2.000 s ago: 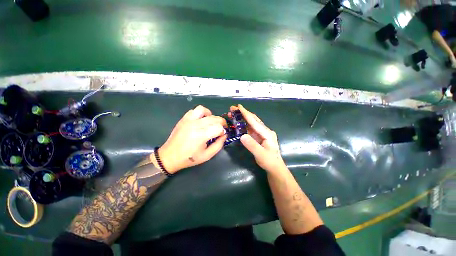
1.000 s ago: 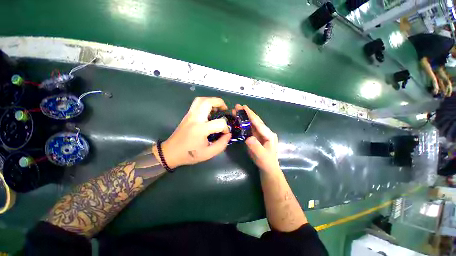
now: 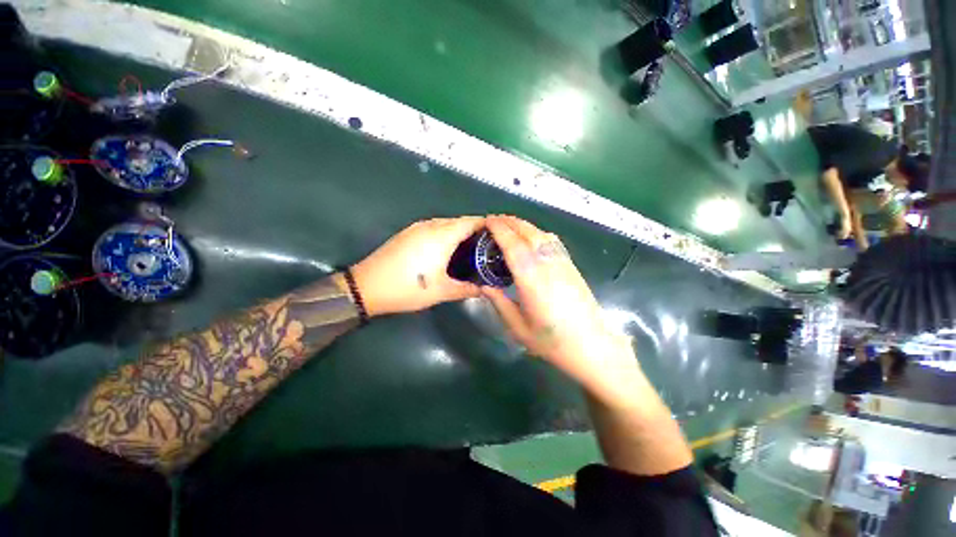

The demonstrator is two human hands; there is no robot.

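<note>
A black cylindrical housing is held between both hands above the dark green mat, its round end with a pale ring of markings turned to the right. My left hand wraps around its left side. My right hand has its fingers around the round end. The fingers cover much of the housing, and no circuit board shows on it.
At the left stand several black housings with blue circuit boards and green-capped parts on red wires. A white rail separates mat from green belt, which carries black units. More black units lie at the mat's right. A person is across the belt.
The view has turned and shifted. My right hand has moved over the housing's end, and both hands have closed around it. The inner parts seen earlier no longer show.
</note>
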